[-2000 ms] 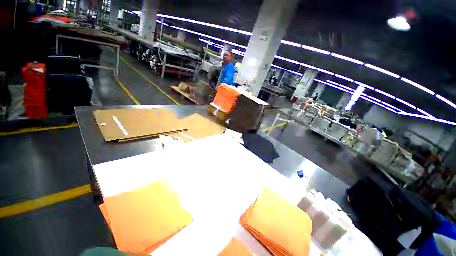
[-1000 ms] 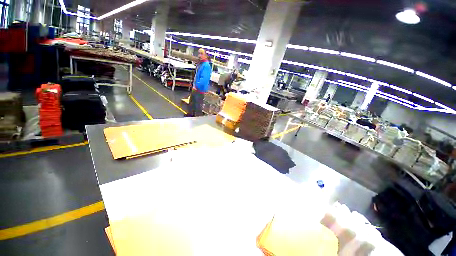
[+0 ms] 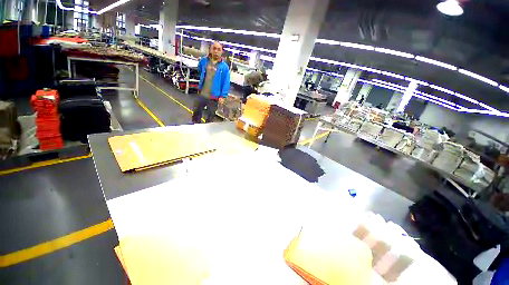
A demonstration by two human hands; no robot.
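Neither of my hands is in the picture. The left-hand pile of orange cut panels (image 3: 162, 259) lies at the near left of the white paper, washed out by glare and cut off by the lower edge. The far stack (image 3: 329, 256) of orange panels stands at the lower right, its layered left edge showing. Banded pale bundles (image 3: 385, 250) sit just right of that stack, also overexposed. White paper (image 3: 240, 206) covers the middle of the table.
Cardboard sheets (image 3: 162, 149) lie at the table's far left. A black piece (image 3: 301, 163) and a small blue object (image 3: 352, 192) lie along the far edge. Dark material (image 3: 446, 222) is at right. A person in a blue jacket (image 3: 220, 78) stands beyond the table.
The view has tilted up and become brighter, so the orange stacks sit lower in the picture. The person has come out from beside the pillar and now stands facing the table. The green patch at the bottom edge is gone.
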